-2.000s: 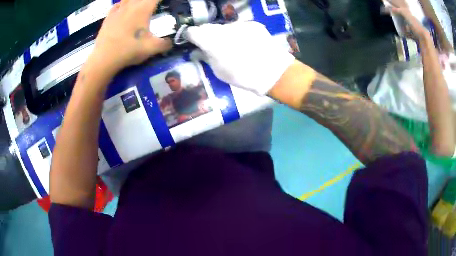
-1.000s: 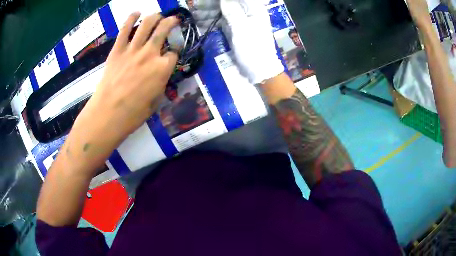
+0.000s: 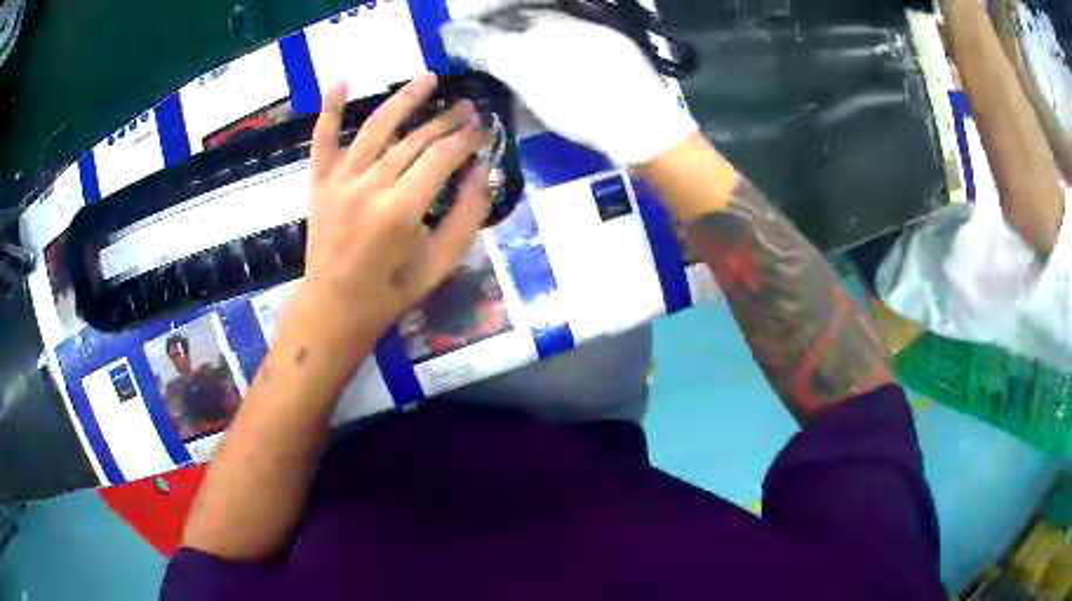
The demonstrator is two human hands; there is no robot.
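The long black housing (image 3: pixel 188 283) lies tilted across the printed sheet, with a pale strip (image 3: pixel 218 221) along its inside. My bare left hand (image 3: pixel 394 206) holds its right end, fingers spread over the rim and wires. Thin internal wires (image 3: pixel 497 159) show beside my fingertips. My right hand (image 3: pixel 570 88), in a white cotton glove, is above and right of that end. The glove is blurred and its fingers are partly lost at the top, so its grip is unclear. A black cord bundle (image 3: pixel 641 29) lies just beyond the glove.
The printed sheet (image 3: pixel 600 264) lies under the housing on a dark worktable (image 3: pixel 811 117). A neighbouring person's arm (image 3: pixel 1011 153) and white clothing are at the right. A green crate (image 3: pixel 987 387) stands below them. A red object (image 3: pixel 153 511) hangs below the sheet's front edge.
My left hand and the housing's wired end appear further right in the view. The wires there look less spread out. The black cord bundle now shows beyond my glove.
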